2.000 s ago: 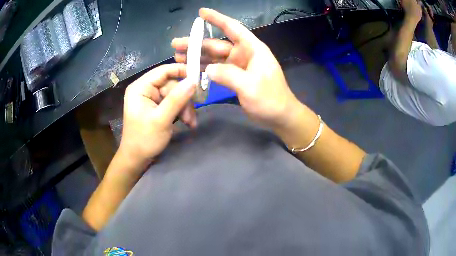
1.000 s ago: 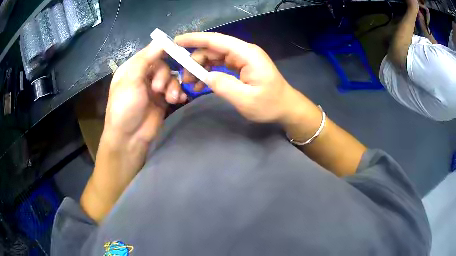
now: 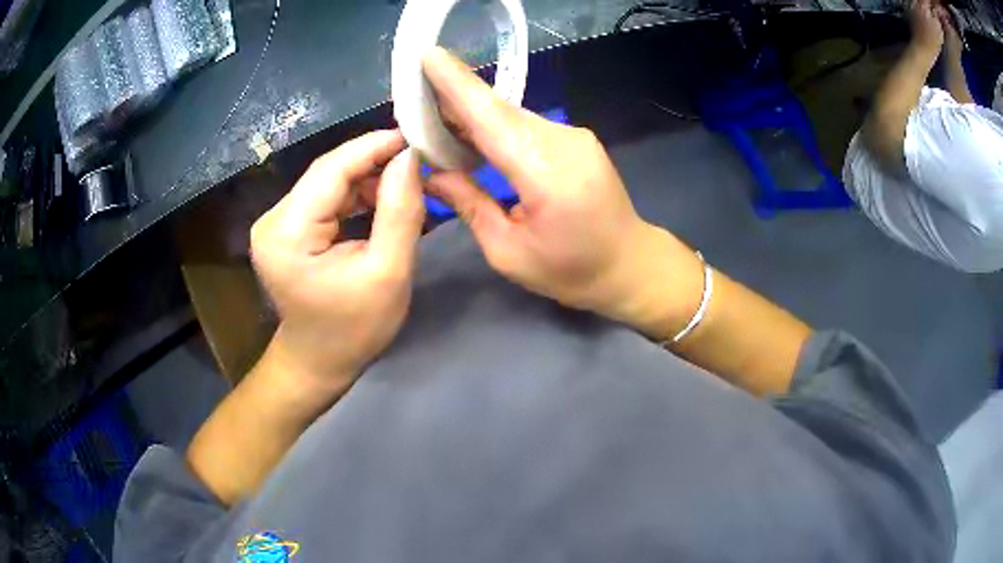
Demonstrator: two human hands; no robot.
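A white masking tape roll (image 3: 414,83) is held up in front of my chest, its round opening facing partly towards me. The top of the ring is cut off by the picture's upper edge. My right hand (image 3: 559,198) holds the roll, with fingers at its opening and thumb low near its bottom edge. My left hand (image 3: 343,247) pinches at the roll's lower left edge with thumb and forefinger. Whether a strip of tape is between those fingers cannot be told.
Silvery wrapped bundles (image 3: 138,66) and a solder spool (image 3: 107,189) lie on the dark bench (image 3: 330,55) at left. A brown cardboard box (image 3: 223,291) is below the bench. A blue stool (image 3: 775,143) stands at right, near a person in a white shirt (image 3: 924,176).
The tape roll has turned from edge-on to showing its open ring, and is higher. My left fingers have come to its lower edge. My right fingers have moved to its opening.
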